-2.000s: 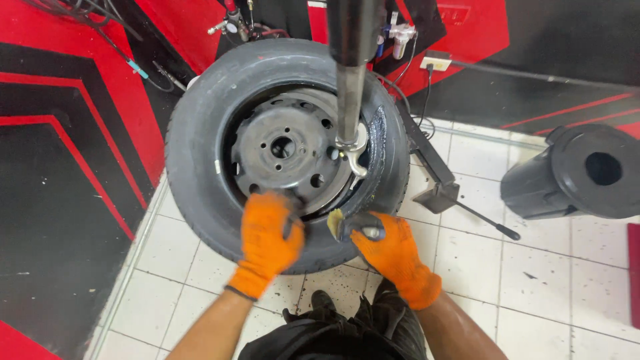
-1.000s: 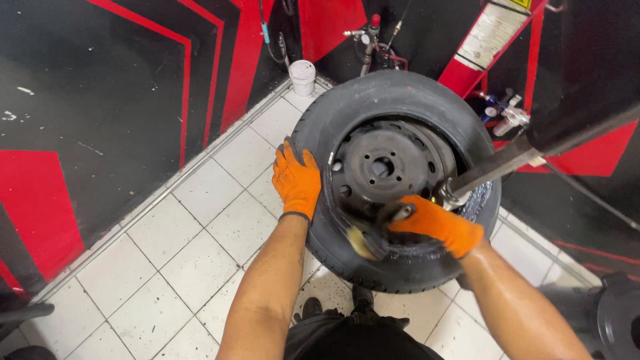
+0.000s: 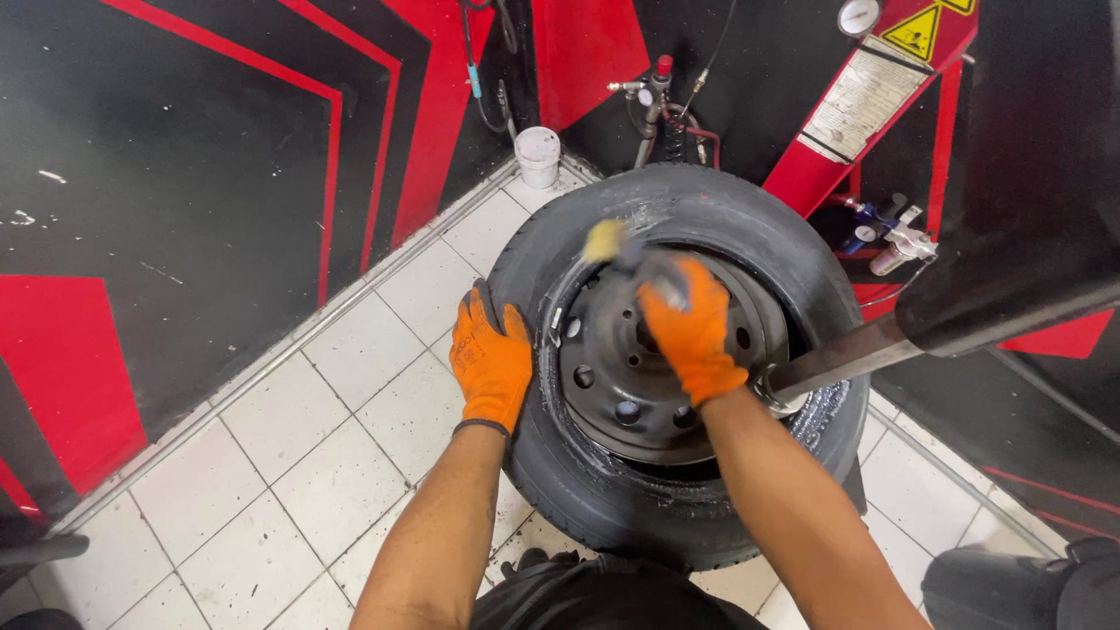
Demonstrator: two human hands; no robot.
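A black rubber tire (image 3: 560, 464) lies flat around a dark steel wheel rim (image 3: 604, 394), with glossy wet streaks along its inner edge. My left hand (image 3: 492, 359), in an orange and black glove, rests spread against the tire's left side and holds nothing. In my right hand (image 3: 687, 315), gloved alike, is a brush (image 3: 604, 241) with pale yellow bristles, blurred, over the upper left of the tire's bead. A metal mount head (image 3: 779, 394) on the tire changer's bar (image 3: 844, 359) sits at the right edge of the rim, beside my right forearm.
A white lidded tub (image 3: 537, 157) stands on the tiled floor by the wall. Air fittings with a gauge (image 3: 647, 98) are behind the tire. A red machine post (image 3: 809, 166) and a filter unit (image 3: 901, 245) are at the upper right. A black bin (image 3: 997, 582) is at the lower right.
My right hand has moved the brush from the near side of the tire to its far left part. My left hand, earlier over the near edge, now lies on the left side. The view has shifted.
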